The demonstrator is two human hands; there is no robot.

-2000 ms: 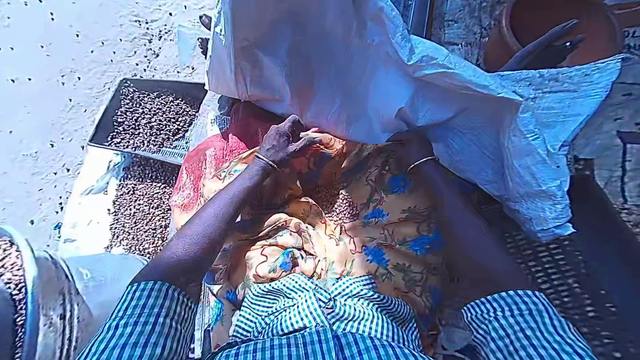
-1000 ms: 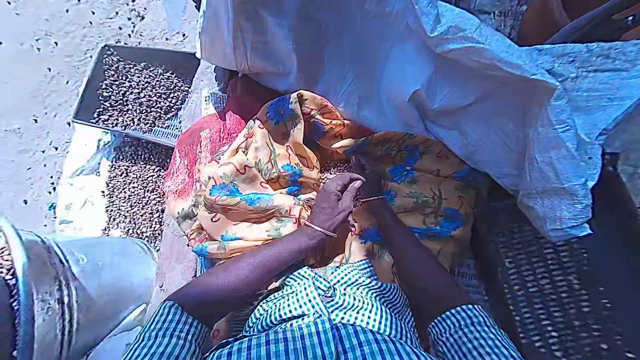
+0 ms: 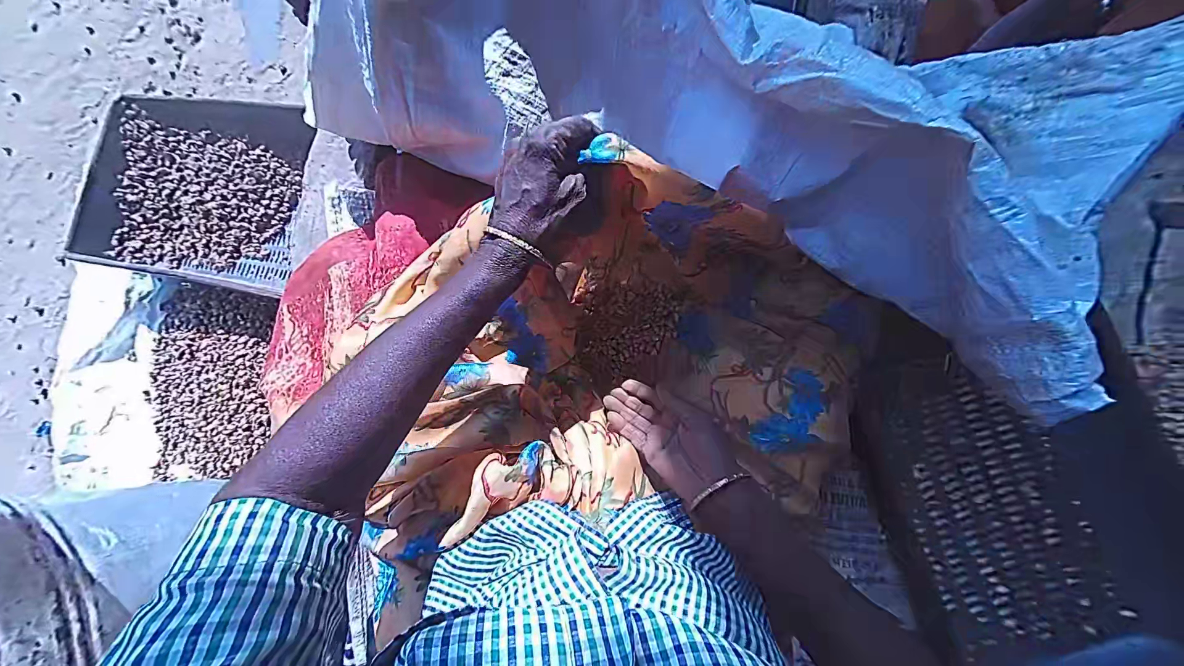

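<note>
A floral orange cloth (image 3: 795,370) with blue flowers lies spread over my lap, and a heap of small brown nuts or seeds (image 3: 629,319) rests in its hollow. My left hand (image 3: 546,180) is closed on the upper edge of the cloth, under the white woven plastic sack (image 3: 647,83). Below the heap, my right hand (image 3: 657,425) has its palm partly up and its fingers bent at the near folds of the cloth. Whether anything lies in that palm cannot be made out. Each wrist wears a thin bangle.
At left a dark tray (image 3: 203,185) of nuts or seeds sits above a white sheet (image 3: 102,379) with more of them. A metal container (image 3: 46,592) stands at the lower left. To the right is a shaded perforated tray (image 3: 990,499). Red mesh (image 3: 319,305) lies beside the cloth.
My hands were close together over the cloth; now my left hand is farther forward at its upper edge and my right hand nearer my body. The heap is more exposed.
</note>
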